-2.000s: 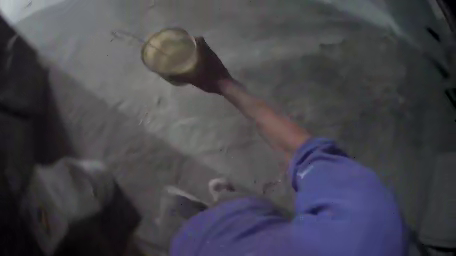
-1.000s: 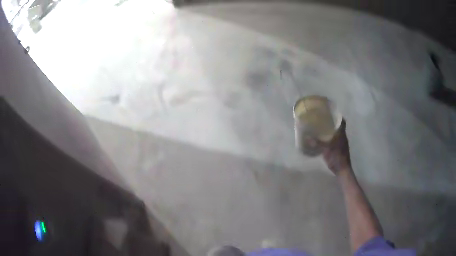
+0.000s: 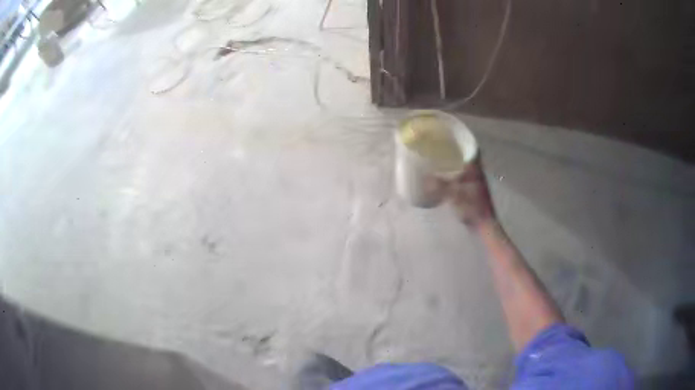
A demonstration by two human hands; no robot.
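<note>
A cream-white open mixing pot [image 3: 415, 174], yellowish inside, is held out in front of me above the concrete floor, tilted slightly so its inside shows. My right hand [image 3: 466, 194] grips it around its right side, with the fingers on the front wall near the rim. The hand is somewhat blurred. My right arm reaches up from a blue sleeve at the bottom right. My left hand is not in the picture.
Concrete floor [image 3: 251, 206] spreads ahead. A dark brown upright panel [image 3: 549, 65] stands at the top right, with thin cables hanging beside its edge. Loose hoses or cables [image 3: 267, 42] lie on the floor at the top. My shoe [image 3: 324, 369] shows at the bottom.
The view has swung to a brighter floor area, where the brown panel and cables now show. The pot stays in my right hand and sits slightly further left and higher than one second ago.
</note>
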